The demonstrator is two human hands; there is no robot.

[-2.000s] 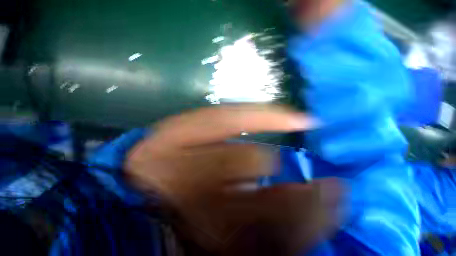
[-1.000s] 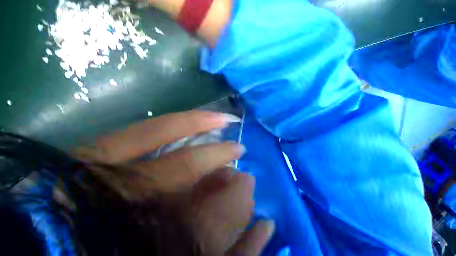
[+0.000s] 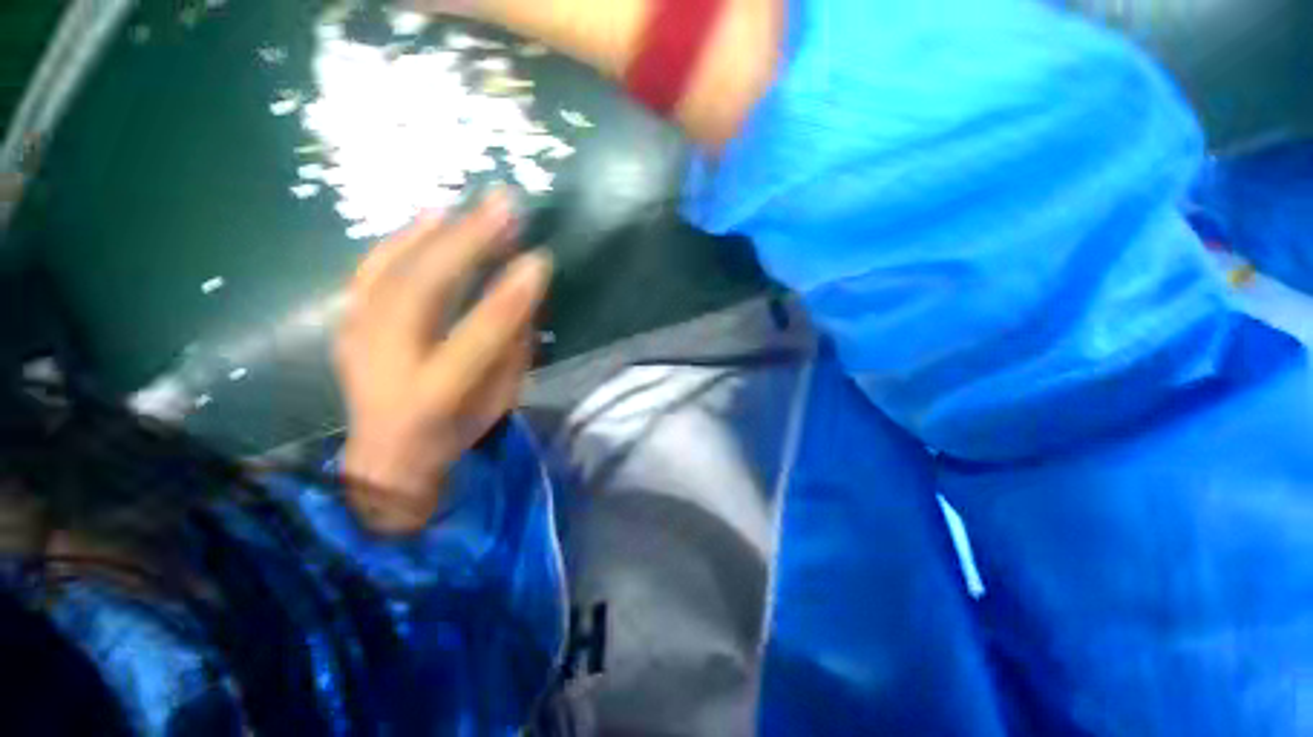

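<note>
A loose heap of small white pieces [image 3: 411,130] lies on the dark green bench [image 3: 159,202] at the upper left. My left hand [image 3: 432,338], blurred, is at the heap's lower edge. Its fingers are apart and nothing shows in them. Whether the fingertips touch the pieces is unclear. My right hand [image 3: 562,22] is beyond the heap's upper right side, cut off by the top edge. Its fingers are out of the picture. A red band is on its wrist, below a blue sleeve.
A few white pieces [image 3: 213,285] lie scattered on the bench. A pale strip [image 3: 58,72] runs along the bench's far left edge. My open blue smock and a grey-white top with a dark letter fill the lower middle. Dark blurred strands cover the lower left.
My left hand has moved from close before the camera to the heap, and its fingers have spread. The view has shifted, so the heap and right sleeve appear farther right.
</note>
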